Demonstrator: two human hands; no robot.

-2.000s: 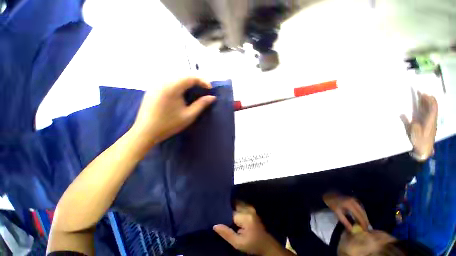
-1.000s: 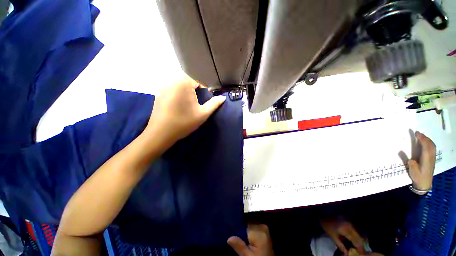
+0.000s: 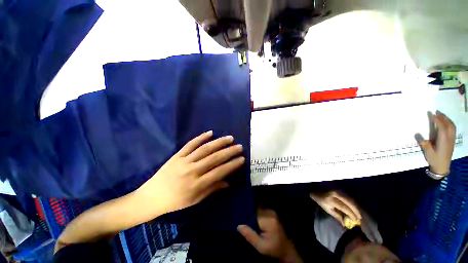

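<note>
A navy garment piece [image 3: 149, 102] lies on the white table, its straight right edge running down from the presser foot [image 3: 242, 57] over the table's front edge. My left hand [image 3: 197, 172] lies flat on the cloth below the foot, fingers spread. My right hand [image 3: 267, 233] is at the lower edge of the cloth, below the table front, thumb on the cloth's right edge; its grip is partly hidden. The sewing machine head [image 3: 256, 20] is above, at the top of the view.
More navy cloth [image 3: 31, 61] is heaped at left. Red tape [image 3: 333, 95] marks the bed seam. A second person's hand [image 3: 440, 141] rests on the table at right; their other hand [image 3: 336, 205] holds a small yellow item [image 3: 351, 222]. Blue crates [image 3: 444, 215] stand below.
My left hand has left the needle area and moved down onto the cloth, now flat with fingers spread. The view has shifted, showing the cloth's top edge at the foot.
</note>
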